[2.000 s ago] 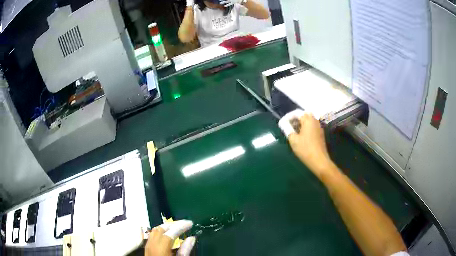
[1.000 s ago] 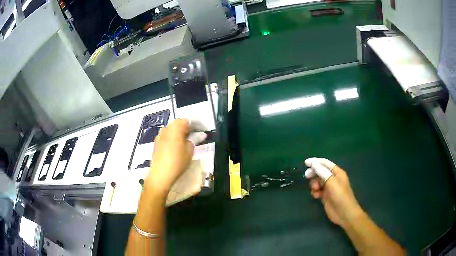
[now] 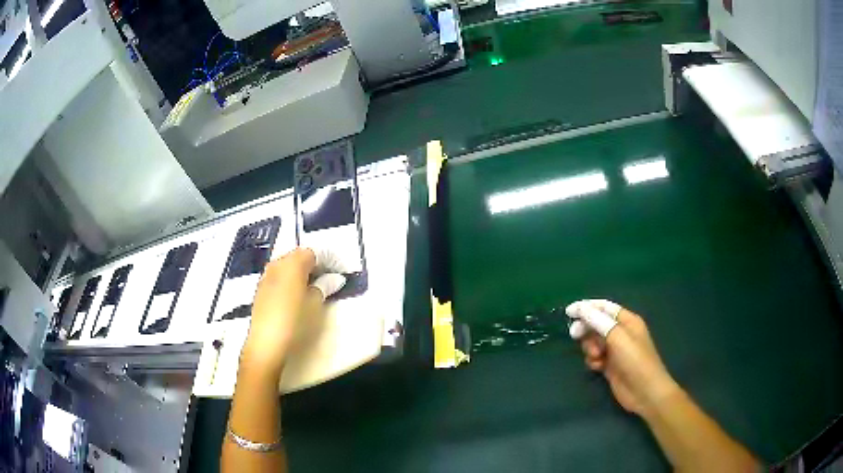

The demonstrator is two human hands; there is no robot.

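My left hand (image 3: 294, 286), with white finger cots, grips the lower end of a dark phone-sized panel (image 3: 330, 208) over the near end of the white conveyor belt (image 3: 385, 212). The panel has round camera holes at its top left corner and a pale lower area. Several more dark panels (image 3: 169, 286) lie spaced along the belt to the left. My right hand (image 3: 621, 351), cots on thumb and fingers, is over the green mat (image 3: 545, 254) with its fingertips together; whether it pinches a film piece cannot be told.
Small clear film pieces (image 3: 522, 330) lie on the mat left of my right hand. Yellow tape (image 3: 443, 334) marks both ends of a black strip (image 3: 442, 242). A short outfeed conveyor (image 3: 753, 106) is at the upper right. A pale grey box (image 3: 268, 115) stands beyond the belt.
My left hand has moved slightly left and down with the panel, lowering it toward the belt. The belt panels have shifted left. My right hand has barely moved.
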